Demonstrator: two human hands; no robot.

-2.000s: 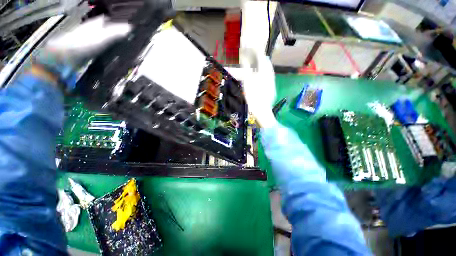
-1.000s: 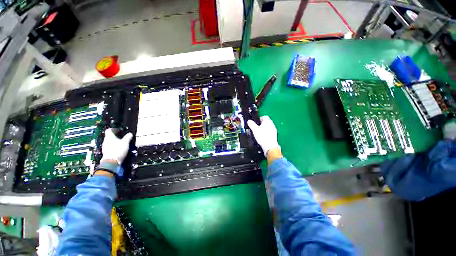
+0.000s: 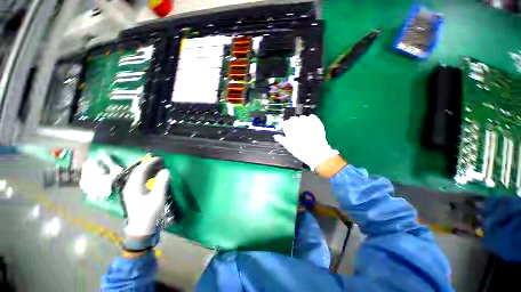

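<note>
The carrier frame [image 3: 228, 147] lies on the bench. Its right part holds a board with a white block [image 3: 198, 70] and orange-brown coils [image 3: 237, 69]; its left part shows a green board [image 3: 111, 91] with white strips. My right hand [image 3: 307, 141], white-gloved, rests at the frame's front right edge, thumb apart, holding nothing visible. My left hand [image 3: 145, 197], white-gloved, is over the black scrap plate [image 3: 169, 212] at the front left and hides most of it. Yellow shows between its fingers. Blur hides whether it grips anything. A crumpled white cloth [image 3: 98, 177] lies left of it.
A black slim tool [image 3: 354, 55] lies right of the frame. Behind it is a blue bin [image 3: 420, 31] with small metallic pieces. Another green board [image 3: 492, 134] and a black block [image 3: 444, 108] lie at the right. Another person's blue sleeve [image 3: 503, 222] shows at the right edge.
The right-hand board is now lowered into the frame. My left hand has let go of the frame and moved forward-left to the scrap plate. My right hand has shifted to the frame's front edge.
</note>
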